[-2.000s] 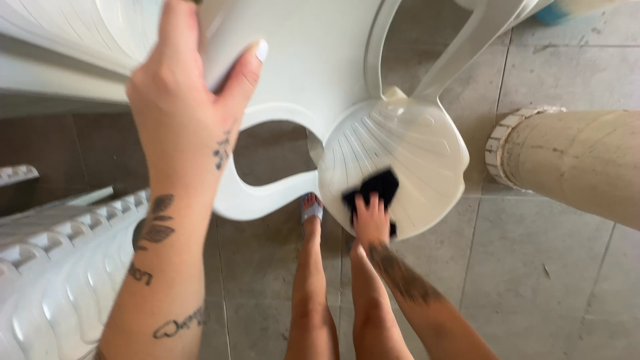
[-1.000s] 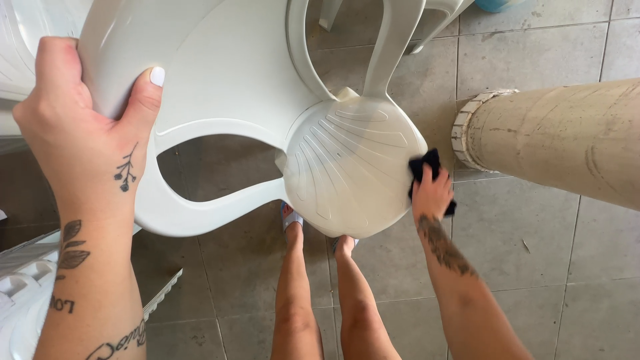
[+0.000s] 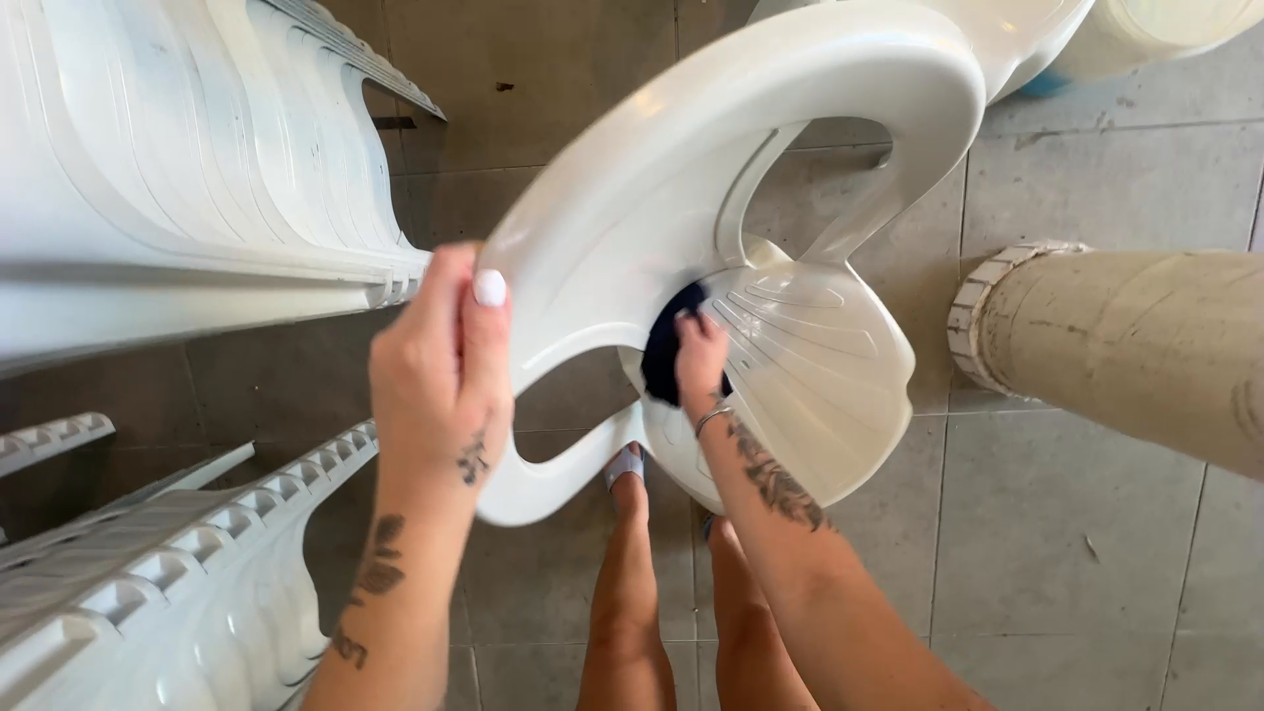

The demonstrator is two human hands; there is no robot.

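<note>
A white plastic armchair (image 3: 820, 385) with a shell-patterned seat stands in front of my legs, seen from above. My left hand (image 3: 444, 346) grips the rim of its backrest, thumb on the near face. Under my right hand (image 3: 699, 355) is a dark cloth (image 3: 664, 346), pressed against the chair where the seat meets the backrest. The fingers of that hand are blurred and bent over the cloth, and part of the cloth is hidden behind them.
Stacked white plastic chairs (image 3: 188, 168) fill the left side, with more ribbed chair edges (image 3: 197, 553) below. A round column (image 3: 1126, 346) rises from the tiled floor (image 3: 1057, 523) at right. Another white plastic piece and a whitish container (image 3: 1175, 25) are at the top right.
My right hand has moved with the cloth from the seat's right edge to the joint of seat and backrest. The chair has turned, its backrest swinging across the view. My left hand still holds the backrest.
</note>
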